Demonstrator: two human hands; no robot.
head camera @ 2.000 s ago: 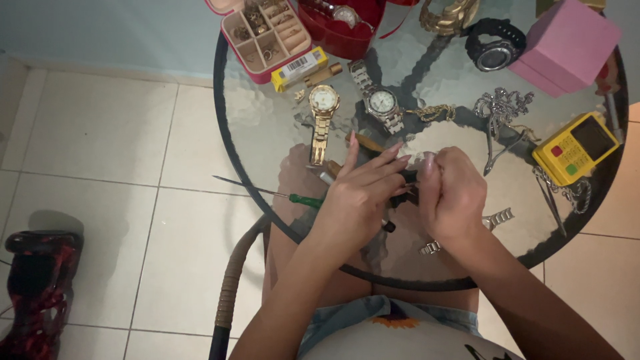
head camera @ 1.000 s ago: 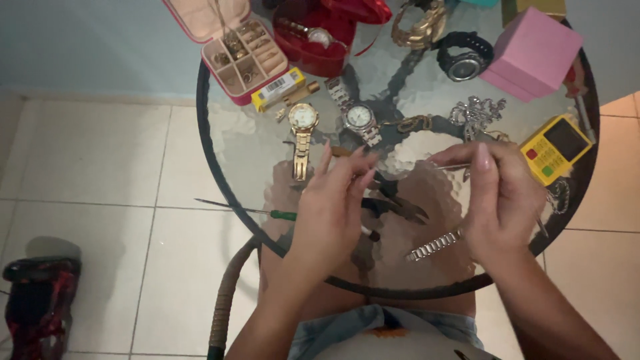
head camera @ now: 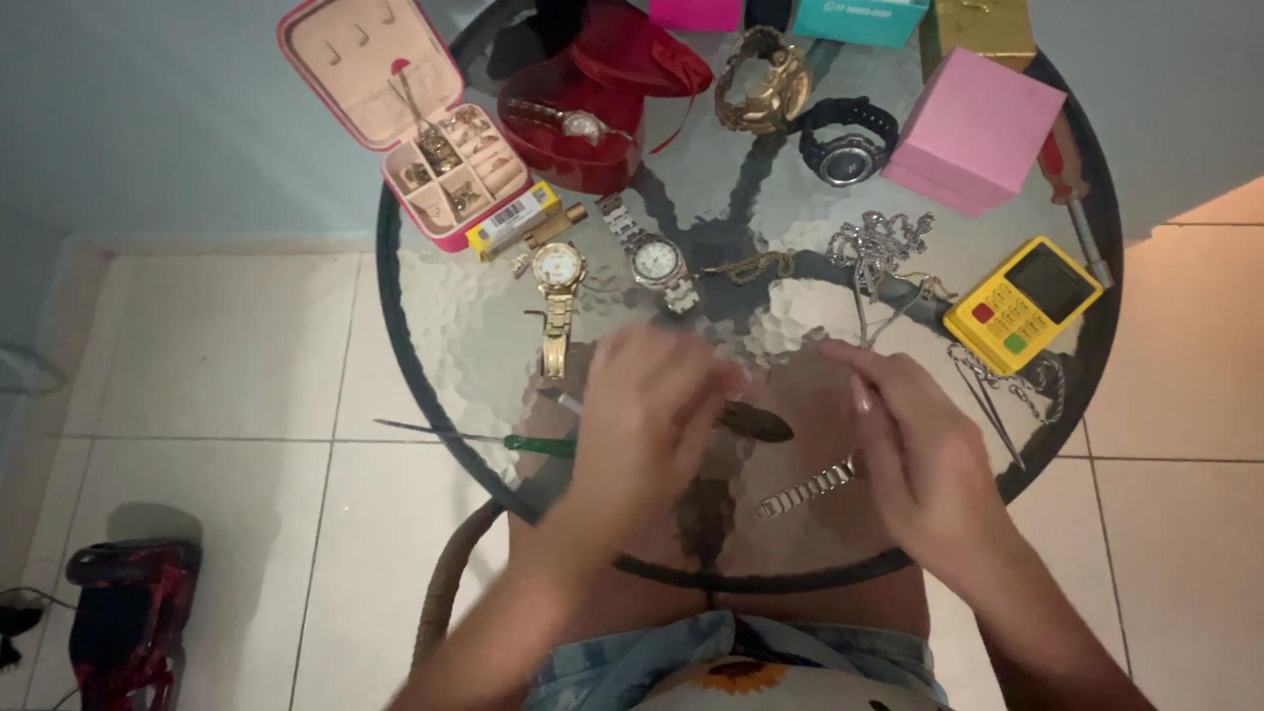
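Blurred by motion, my left hand (head camera: 647,415) is over the near part of the glass table, fingers curled; whether it holds something cannot be told. A dark tool part (head camera: 755,422) shows just right of its fingers, and a green-handled screwdriver (head camera: 538,445) lies partly under it. My right hand (head camera: 923,444) hovers with thumb and fingers close together; its grip is unclear. A silver metal watch band (head camera: 808,491) lies beside it, its right end partly hidden. Beyond the hands lie a gold watch (head camera: 558,296), a silver watch (head camera: 657,262) and tangled silver chains (head camera: 879,242).
Around the round glass table (head camera: 390,286) are a pink jewelry case (head camera: 459,178), a red heart-shaped box (head camera: 573,138), a black watch (head camera: 847,158), a pink box (head camera: 973,133), a yellow card reader (head camera: 1022,306), tweezers (head camera: 987,405) and a red-handled screwdriver (head camera: 1071,188).
My hands were together two seconds ago and are now apart. The dark pliers-like tool, visible between them one second ago, is now mostly hidden by my left hand.
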